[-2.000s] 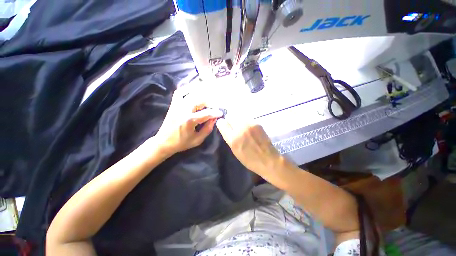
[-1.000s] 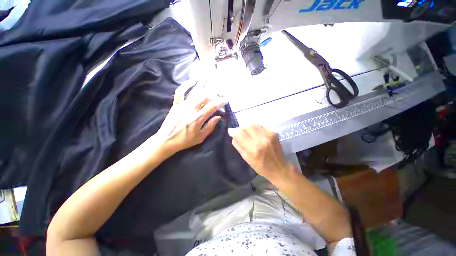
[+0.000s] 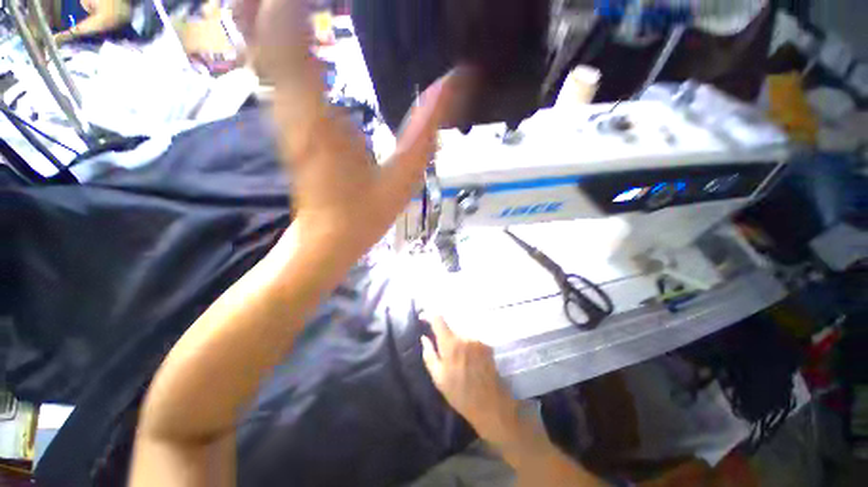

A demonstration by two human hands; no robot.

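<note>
Dark, slightly shiny cloth [image 3: 324, 409] spreads from the left under the needle area and down over my lap. My left hand [image 3: 333, 143] is raised high above it, blurred, with thumb and fingers apart and nothing seen in it; it overlaps a large dark shape [image 3: 457, 57] at the top. My right hand [image 3: 462, 366] is low at the table's front, fingertips at the cloth's right edge; whether they pinch it is unclear. The white JACK sewing machine [image 3: 533, 204] stands behind, its needle area lost in glare.
Black-handled shears [image 3: 571, 290] lie on the table right of the needle. Small yellow-green and dark tools [image 3: 674, 293] lie farther right. The table's grey front edge [image 3: 619, 342] curves right. A pale thread cone [image 3: 579, 86] stands behind the machine. A person's arm [image 3: 100, 21] shows at upper left.
My left hand has left the cloth and risen to the top of the view. My right hand stays near the cloth edge. The view has tilted up, showing more of the machine and the room behind.
</note>
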